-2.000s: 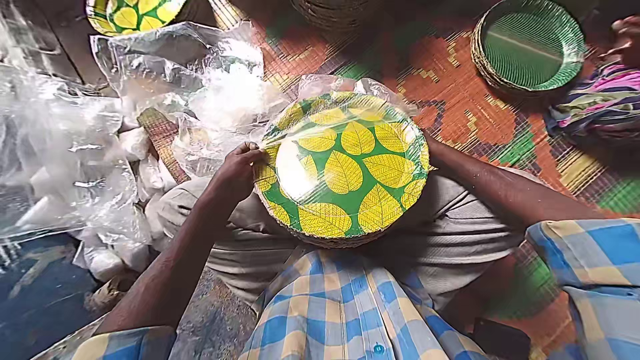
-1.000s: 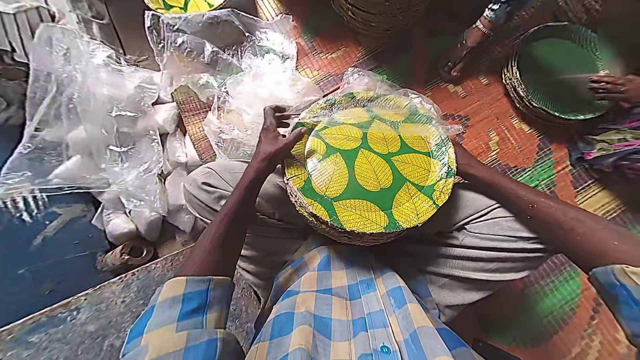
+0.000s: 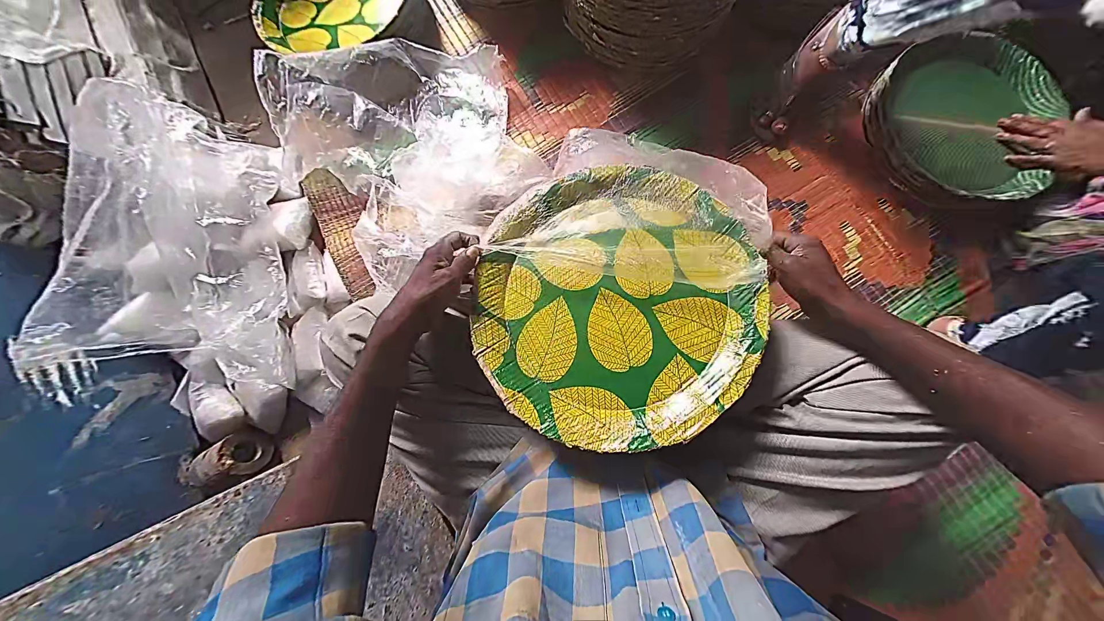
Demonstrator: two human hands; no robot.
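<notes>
A round green plate with yellow leaf prints (image 3: 604, 345) lies over my lap inside a clear plastic bag (image 3: 664, 159). Whether more plates lie beneath it cannot be told in this view. At the plate's upper left edge, my left hand (image 3: 440, 276) pinches the bag's film between thumb and fingers, and the film is drawn in taut folds across the plate. My right hand (image 3: 802, 267) grips the bag at the plate's right edge, its fingertips partly hidden.
Crumpled clear bags (image 3: 388, 112) and filled white packets (image 3: 216, 405) lie at the left. A leaf-print plate (image 3: 323, 26) is at the top. Another person's hand (image 3: 1052, 142) touches a stack of green plates (image 3: 949, 129) on the patterned mat (image 3: 828, 207).
My left hand has gone from spread fingers beside the plate to pinching the film, now pulled taut across it. Another person's hand has come over the green plates.
</notes>
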